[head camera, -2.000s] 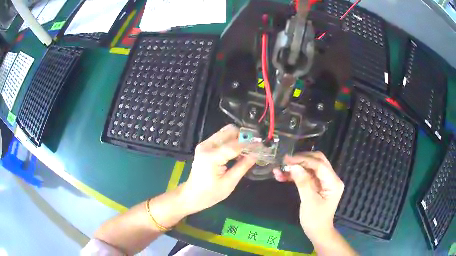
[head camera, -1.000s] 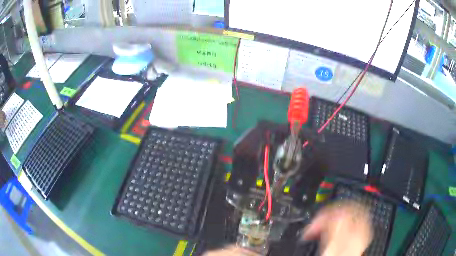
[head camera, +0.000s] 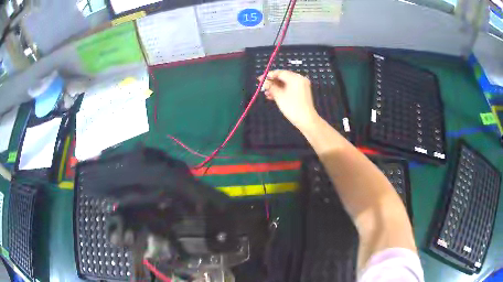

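Observation:
My right hand (head camera: pixel 288 92) is over the upper left part of a rear sorting tray (head camera: pixel 298 118), beside the hanging red cable. Its fingertips are pinched together; whether a small component is between them is too small to tell. The rear tray has small shiny parts in its upper rows, and its lower pockets look dark. The test fixture (head camera: pixel 182 220) is blurred at the lower left, with a red lead (head camera: pixel 157 271) at its front. My left hand is out of the picture.
The left component tray (head camera: pixel 102 237) is partly behind the fixture. The right component tray (head camera: pixel 331 237) lies under my right forearm. More black trays (head camera: pixel 405 104) stand at the right. Red and black cables (head camera: pixel 251 104) hang across the rear tray. Record sheets (head camera: pixel 113 113) lie at the rear left.
My right hand has moved from beside the fixture to the rear tray. My left hand has left the picture. The view has swung right, so the fixture shows at the lower left.

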